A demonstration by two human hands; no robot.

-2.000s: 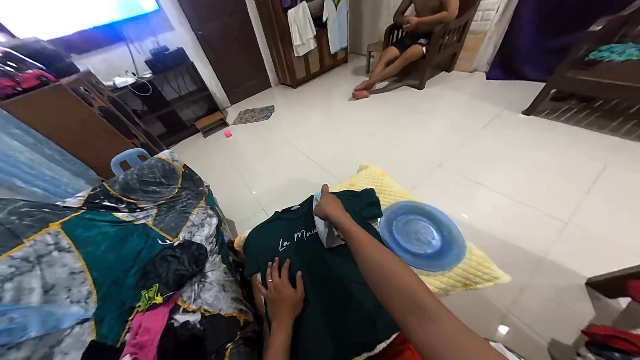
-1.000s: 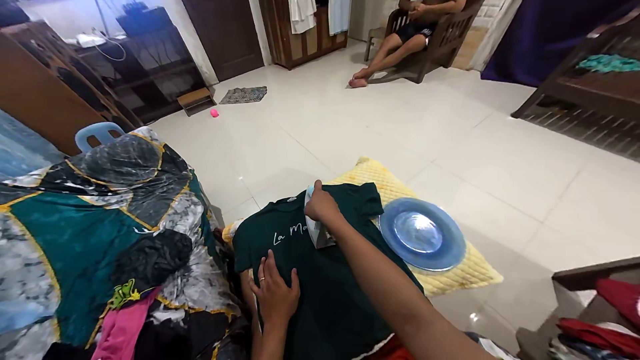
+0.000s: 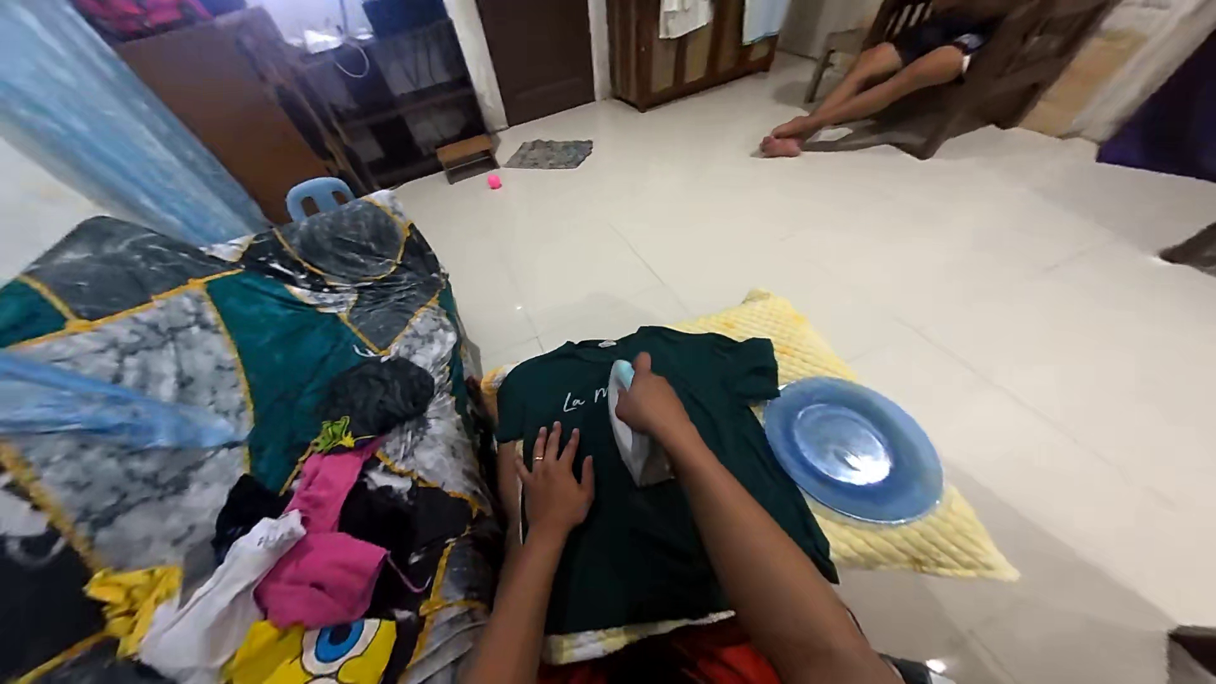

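A dark green T-shirt (image 3: 646, 560) with white lettering lies spread on a yellow quilted pad (image 3: 912, 541). My right hand (image 3: 651, 394) is closed around the handle of a clothes iron (image 3: 632, 446), which rests over the shirt's chest and partly covers the lettering. Left of the iron, my left hand (image 3: 556, 480) lies flat on the shirt with its fingers spread and a ring on one finger. A blue plate (image 3: 855, 451) sits on the pad to the right of the shirt, near the sleeve.
At the left, a patterned cover (image 3: 157, 347) drapes a sofa or bed holding a pile of clothes (image 3: 323, 579). A person's legs (image 3: 864, 90) extend from a wooden chair at the back right. A small mat (image 3: 551, 154) and a pink object (image 3: 494, 181) lie on the tiled floor.
The view has shifted, showing more of the clothes pile at the left. My right hand stays on the iron over the shirt's chest, and my left hand remains on the fabric.
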